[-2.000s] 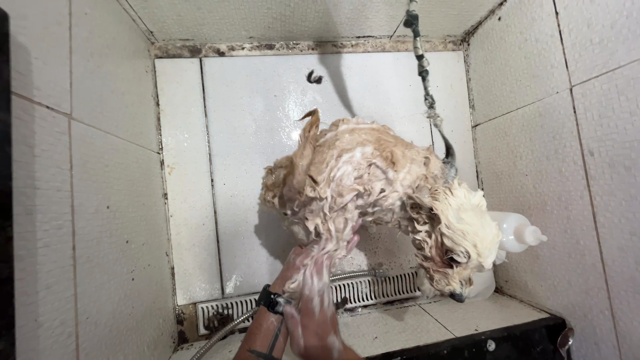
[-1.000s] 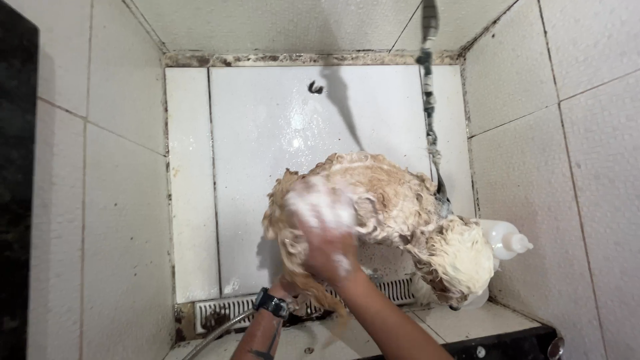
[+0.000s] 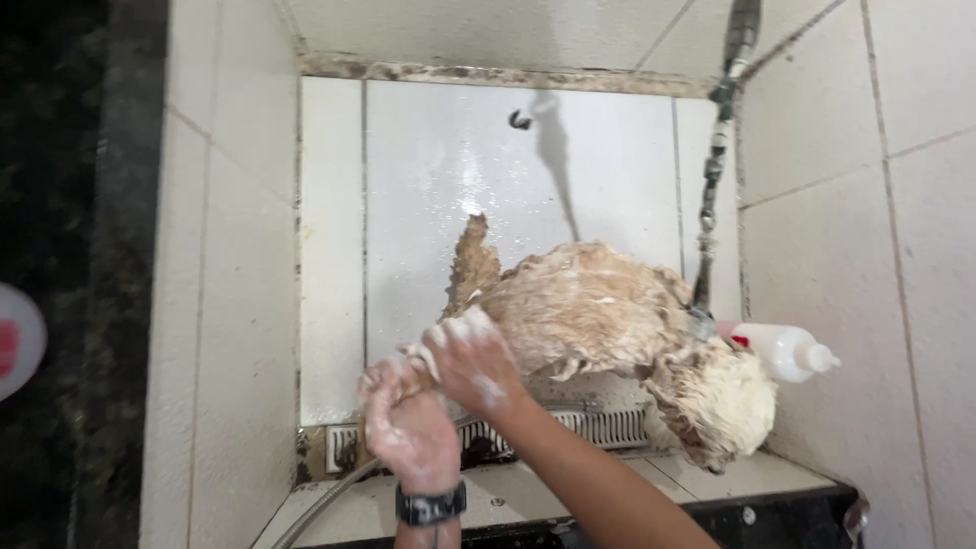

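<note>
A wet, lathered dog (image 3: 587, 305) with curly tan and cream fur stands in a tiled tub, its head at the right and its tail raised at the left. My left hand (image 3: 415, 431), soapy and with a dark watch on the wrist, curls around a hind leg of the dog. Foam covers the knuckles of my right hand (image 3: 473, 362), which grips the same leg close to the rump. The two hands almost touch. A leash (image 3: 714, 164) runs from the dog's neck up past the top edge of the view.
A white plastic bottle (image 3: 785, 351) lies by the dog's head. A slotted drain grate (image 3: 602, 428) and a flexible metal hose (image 3: 328, 496) are along the near side. Tiled walls (image 3: 831, 229) enclose the tub. A small dark clump (image 3: 520, 120) lies on its floor.
My right hand has moved from the top of the rump to the hind leg. My left hand, partly hidden a second ago, now shows around the leg. The tail is raised again.
</note>
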